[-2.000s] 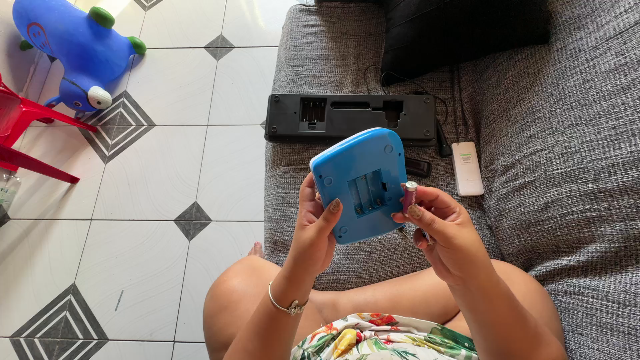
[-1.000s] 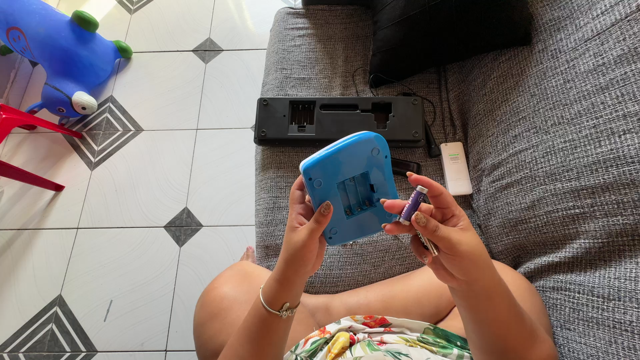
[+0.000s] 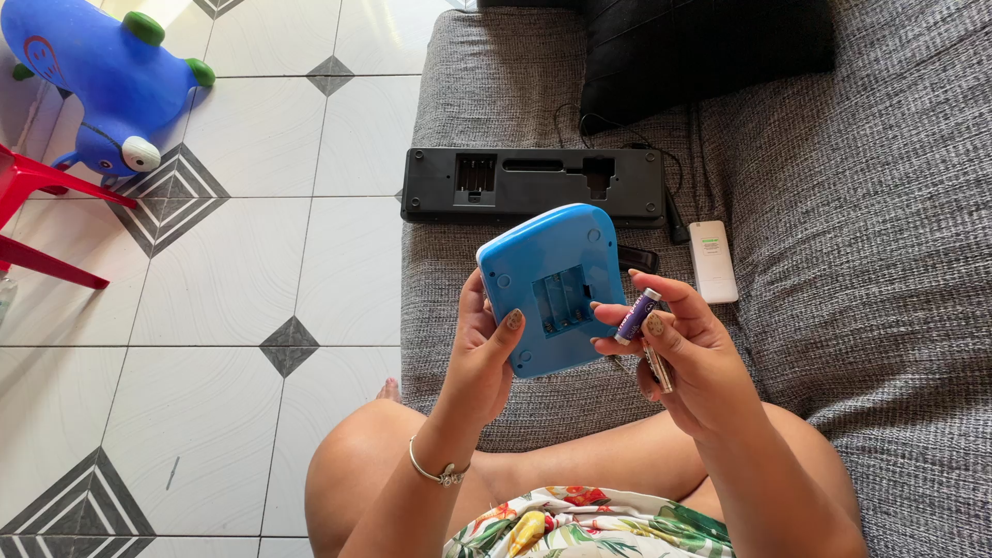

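Note:
My left hand (image 3: 490,341) grips the left edge of a blue plastic device (image 3: 527,248), thumb on its underside, which faces me. The device's battery compartment (image 3: 563,301) is uncovered, with metal springs showing and no battery seen in it. Just right of the compartment, my right hand (image 3: 690,349) holds a purple cylindrical battery (image 3: 638,316) between thumb and fingers, tilted. At least one more battery (image 3: 657,366) is held lower in the same hand, partly hidden by the fingers.
On the grey woven sofa (image 3: 837,325) lie a black electronic keyboard-like device (image 3: 535,186) with an uncovered battery bay, a white remote control (image 3: 714,262), a dark object (image 3: 638,259), cables and a black cushion (image 3: 697,58). A blue inflatable animal (image 3: 132,85) and red plastic furniture (image 3: 54,186) stand left.
The purple battery has turned from nearly upright to tilted in my right hand, and another battery below it has come into sight. My left hand keeps hold of the blue device.

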